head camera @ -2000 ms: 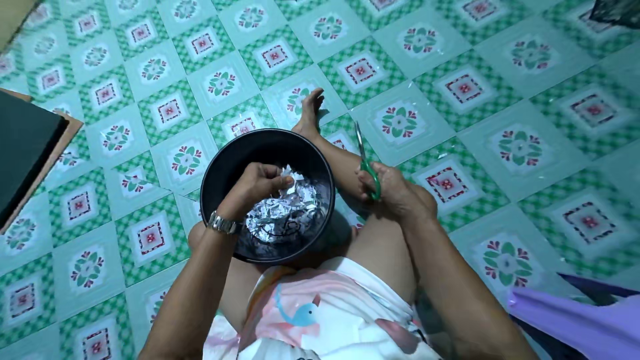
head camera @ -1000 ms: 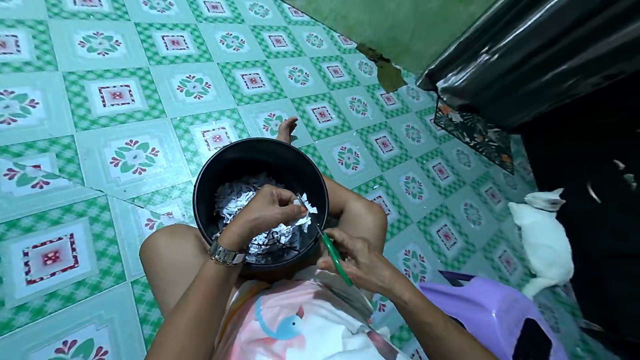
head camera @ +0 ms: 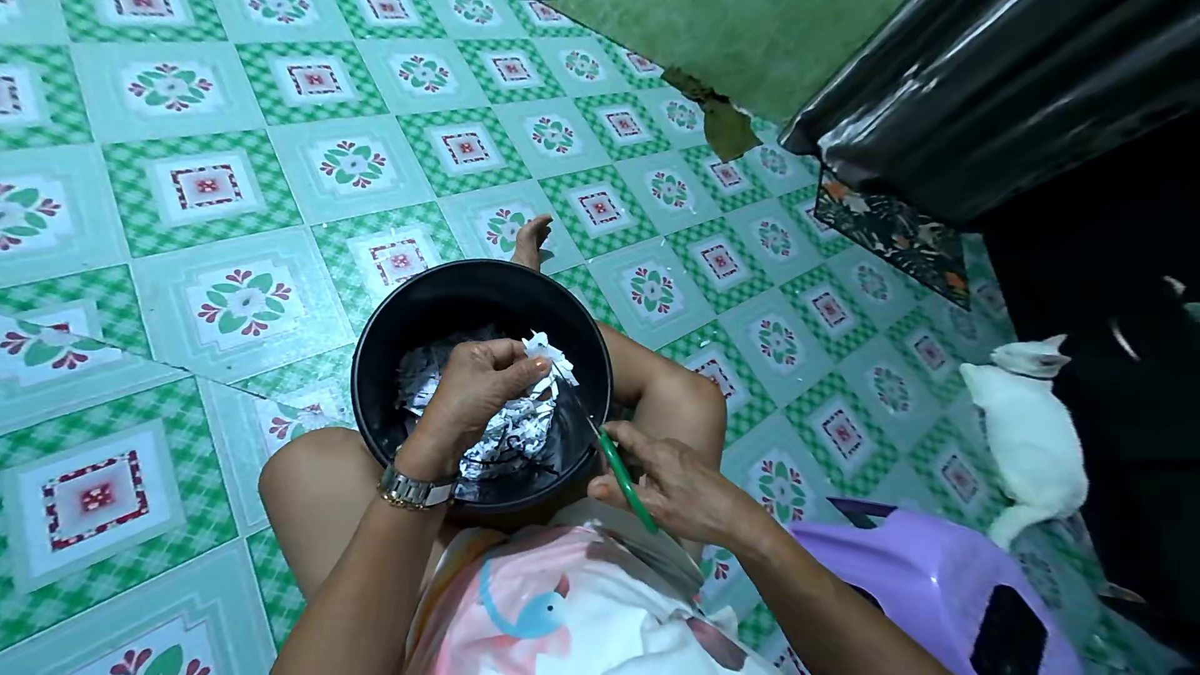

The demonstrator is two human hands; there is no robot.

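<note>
A round black bucket (head camera: pixel 375 375) stands between my bent legs, with a heap of shredded silvery foil-like scraps (head camera: pixel 511 436) inside. Over its middle, my left hand (head camera: pixel 483 375), with a metal watch (head camera: pixel 412 489) on the wrist, pinches a small bunch of white-silver strips (head camera: pixel 553 356) between thumb and fingers. My right hand (head camera: pixel 666 483) is at the bucket's right rim and holds scissors with green handles (head camera: pixel 626 480). The blades point up and left over the rim, just below the bunch of strips; how far apart they are is hard to tell.
A purple plastic object (head camera: pixel 928 572), perhaps a stool, is at the lower right, with a white cat (head camera: pixel 1031 431) beyond it. Dark shiny sheeting (head camera: pixel 909 103) hangs at the upper right beside a green surface (head camera: pixel 741 47). Patterned green flooring (head camera: pixel 244 305) spreads around me.
The scissors, pointing upward away from the bucket two seconds ago, are now at its rim beside the strips in my left hand. The view has swung right, bringing in the cat.
</note>
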